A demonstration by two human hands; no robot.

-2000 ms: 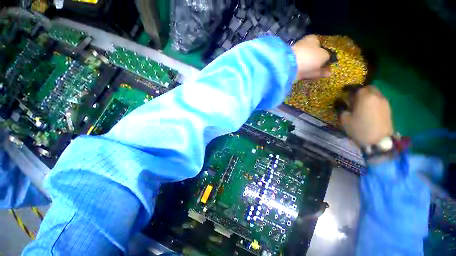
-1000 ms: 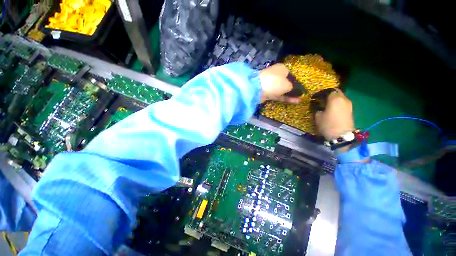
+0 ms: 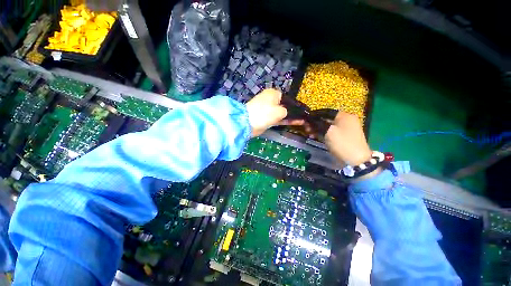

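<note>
My left hand and my right hand are close together over the front edge of the yellow parts bin. Black cots cover fingertips on both hands, and the fingertips nearly meet. Whether they hold small parts cannot be told. Tiny yellow components are heaped in the bin behind the fingers. Nearer me, the main circuit board lies in a black carrier. It bears a mounted yellow part and rows of small bright-topped parts. A narrow circuit board lies beyond it.
Grey components fill the bin left of the yellow ones, beside a plastic bag of parts. A black bin of larger orange-yellow pieces stands at upper left. Other boards line the left. A blue cord runs at right.
Both hands have moved left and back from the yellow heap to the bin's front edge, with fingertips closer together. The view has shifted, showing more of the grey components.
</note>
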